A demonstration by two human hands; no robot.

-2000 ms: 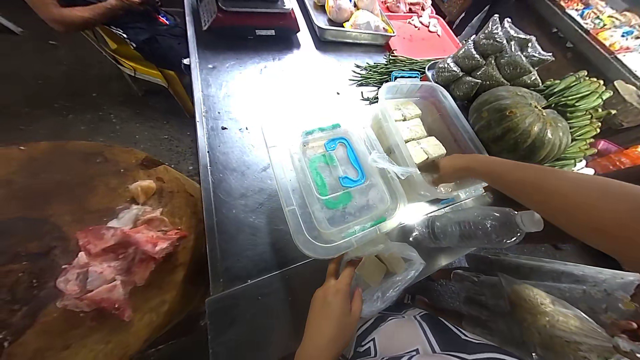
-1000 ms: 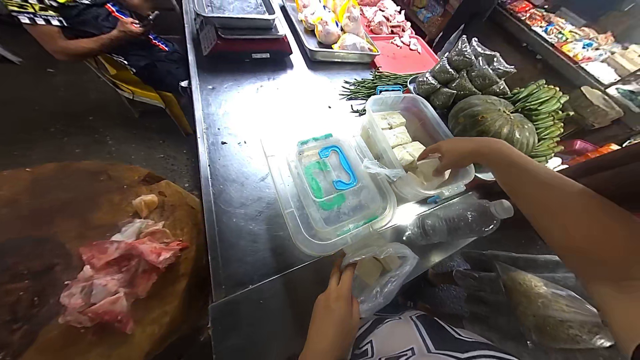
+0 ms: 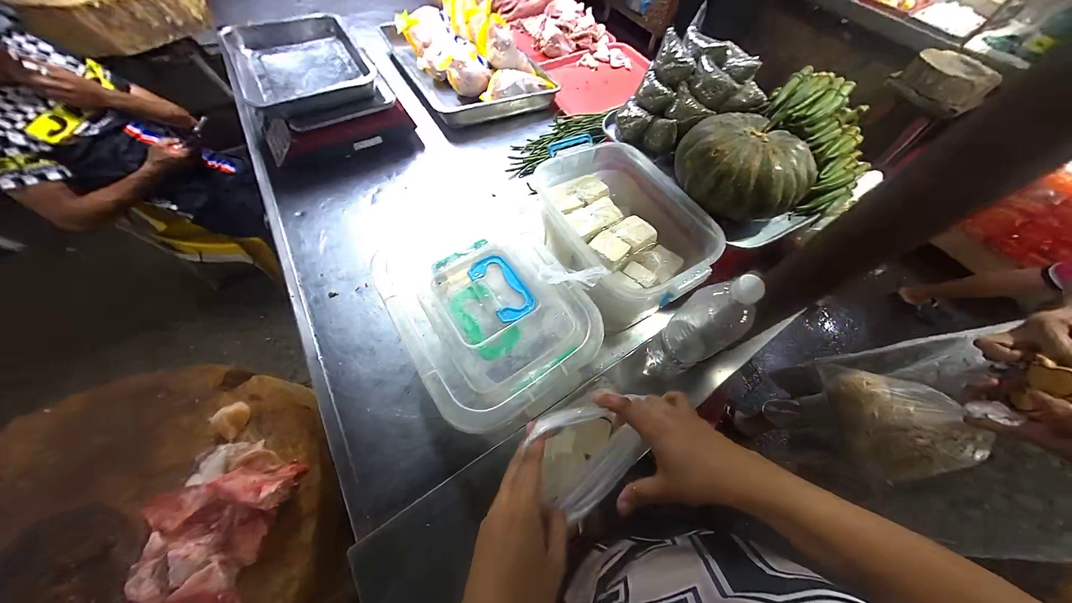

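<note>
A clear plastic bag [image 3: 578, 456] with white tofu blocks inside is held close to my body at the table's front edge. My left hand [image 3: 528, 502] grips its left side. My right hand [image 3: 670, 448] is at the bag's right rim, its fingertips on the plastic and the thumb spread away. Beyond the bag lies a clear plastic lid [image 3: 502, 335] with a blue handle. Behind it to the right stands an uncovered plastic tub [image 3: 703, 234] holding several tofu blocks [image 3: 595, 216] in liquid. A clear plastic bottle [image 3: 703, 322] lies beside the tub.
Pork pieces [image 3: 209, 528] lie on a round wooden chopping block [image 3: 50, 427] at left. A squash [image 3: 745, 167], filled bags [image 3: 687, 88] and green vegetables stand behind the tub. A scale [image 3: 343, 126] and a tray of chickens [image 3: 494, 105] are farther back. People are at left and right.
My right hand has come out of the tub and back to the bag's rim. The left hand has kept its hold on the bag. The view has shifted, showing other hands at the right.
</note>
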